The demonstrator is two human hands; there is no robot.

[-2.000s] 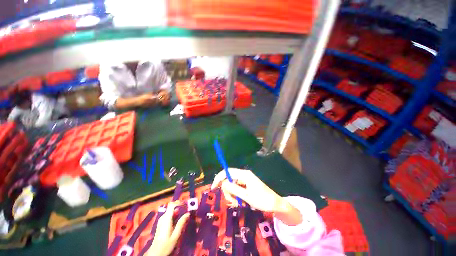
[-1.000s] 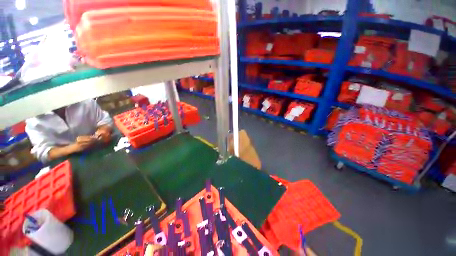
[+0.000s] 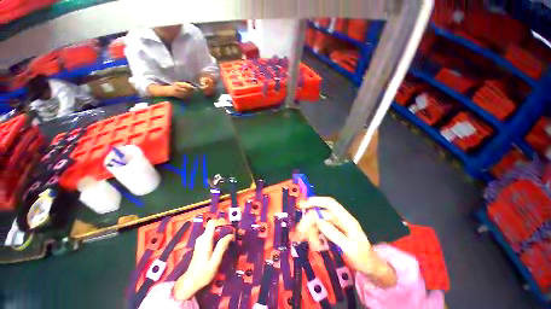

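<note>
Several watches with dark purple-black straps, such as the one with a pale case (image 3: 156,270), lie in slanted rows on the orange-red tray (image 3: 175,227) in front of me. My left hand (image 3: 205,259) is over the tray's left-middle part, its fingertips by a dark watch; whether it grips it is unclear. My right hand (image 3: 341,235) is over the tray's right part, blurred, its fingers closed around a slim blue stick (image 3: 304,186) that points up and away from me. The stick's lower end is hidden by the fingers.
A white cup with blue sticks (image 3: 140,175) and a smaller white container (image 3: 100,196) stand at left, before an empty red tray (image 3: 136,130). Loose blue sticks (image 3: 194,172) lie on the green mat. A metal post (image 3: 368,90) rises at right. A person (image 3: 172,57) sits across the bench.
The view swung right, then back left. My right hand, at the lower edge one second ago, is again over the tray with the stick. My left hand is again in full view.
</note>
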